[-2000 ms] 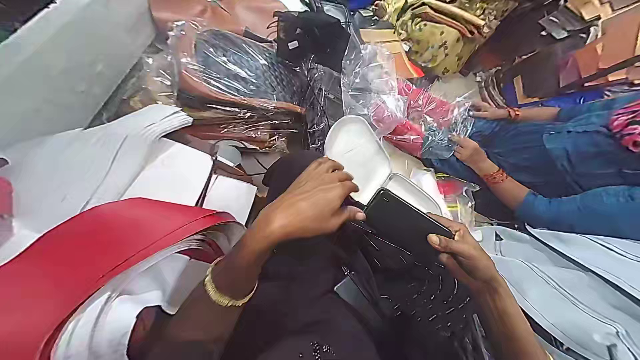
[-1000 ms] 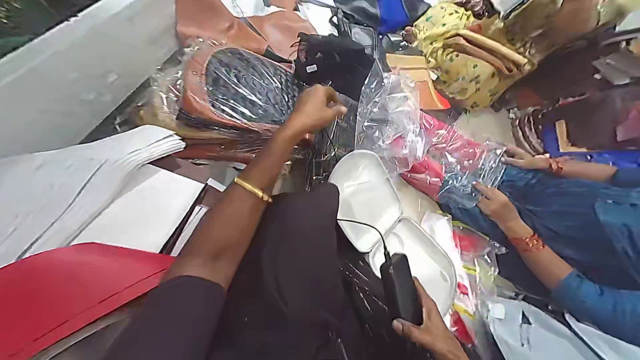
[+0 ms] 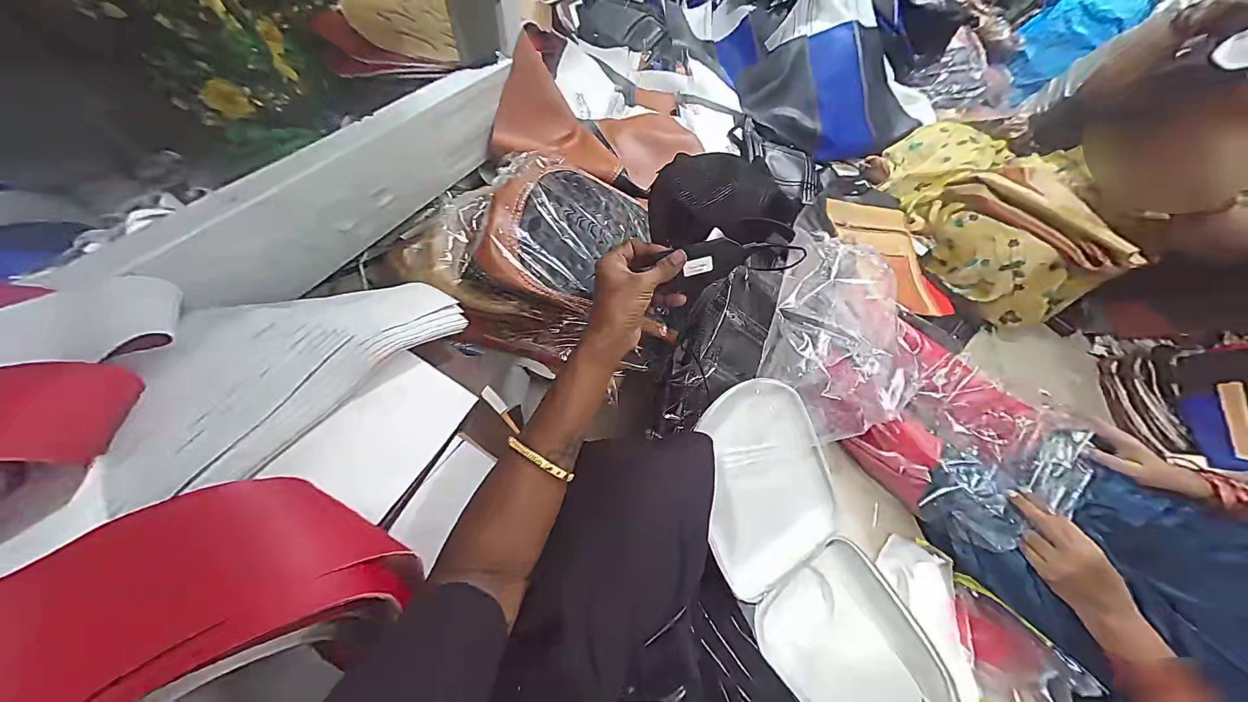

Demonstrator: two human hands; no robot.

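My left hand (image 3: pixel 634 297), with a gold bangle on the wrist, pinches a small black item (image 3: pixel 697 263) with a white label and a thin dark cord. Just behind that item lies a black fabric bag (image 3: pixel 717 200). Left of my fingers is a brown and dark patterned bag (image 3: pixel 575 229) in clear plastic. An open white hinged container (image 3: pixel 770 487) lies below and to the right of my hand, beside my dark clothing (image 3: pixel 609 565). My right hand is outside the view, and the phone-like black device cannot be seen.
Red sheets (image 3: pixel 214 575) and stacked white sheets (image 3: pixel 253 390) lie at left, by a pale ledge (image 3: pixel 322 185). At right, a co-worker's hands (image 3: pixel 1072 561) touch clear plastic around red material (image 3: pixel 960 390). Yellow patterned fabric (image 3: pixel 1014 224) lies beyond.
My left hand now holds the small labelled black item. My right hand and the black device, seen at the lower right a second ago, have left the view. The view has shifted.
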